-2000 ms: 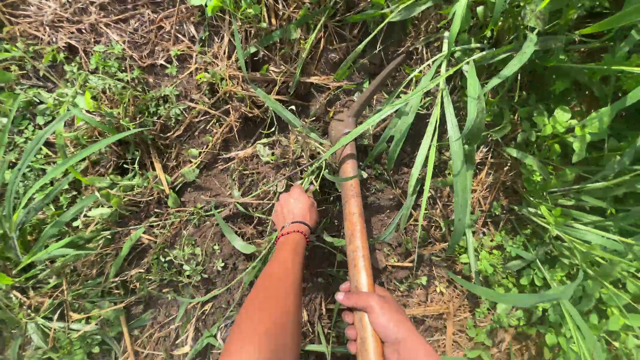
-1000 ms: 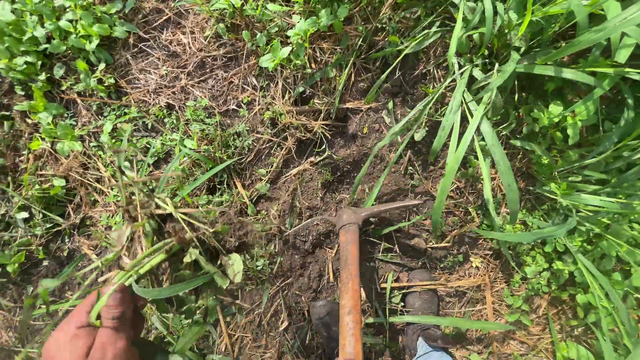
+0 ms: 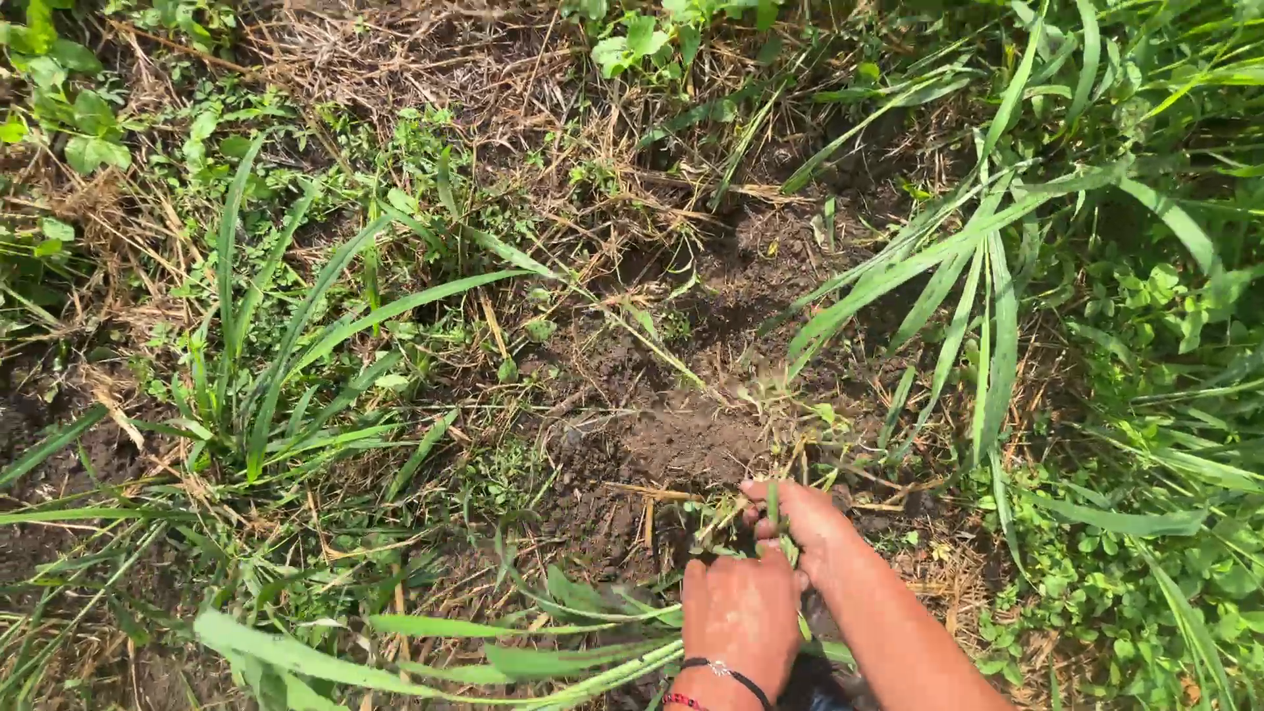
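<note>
At the lower centre my left hand (image 3: pixel 741 612), with dark and red bracelets at its wrist, is closed on a bunch of uprooted weeds (image 3: pixel 553 652) whose long leaves trail to the left. My right hand (image 3: pixel 805 518) meets it just above and to the right, its fingers closed on the stems and roots of the same bunch. Thin roots and stems (image 3: pixel 780 425) reach up from the hands over loose brown soil (image 3: pixel 681 434). The fingertips are partly hidden among the stems.
A tuft of long-bladed grass (image 3: pixel 257 395) grows at the left. Tall grass (image 3: pixel 978 237) leans in from the right over low leafy plants (image 3: pixel 1165 592). Dry straw (image 3: pixel 395 59) covers the ground at the upper left, with a broad-leaved weed (image 3: pixel 632 44) near the top.
The pick with the wooden handle, in view earlier, no longer shows. My left hand has moved from the lower left to the centre, and my right hand has come back into view beside it.
</note>
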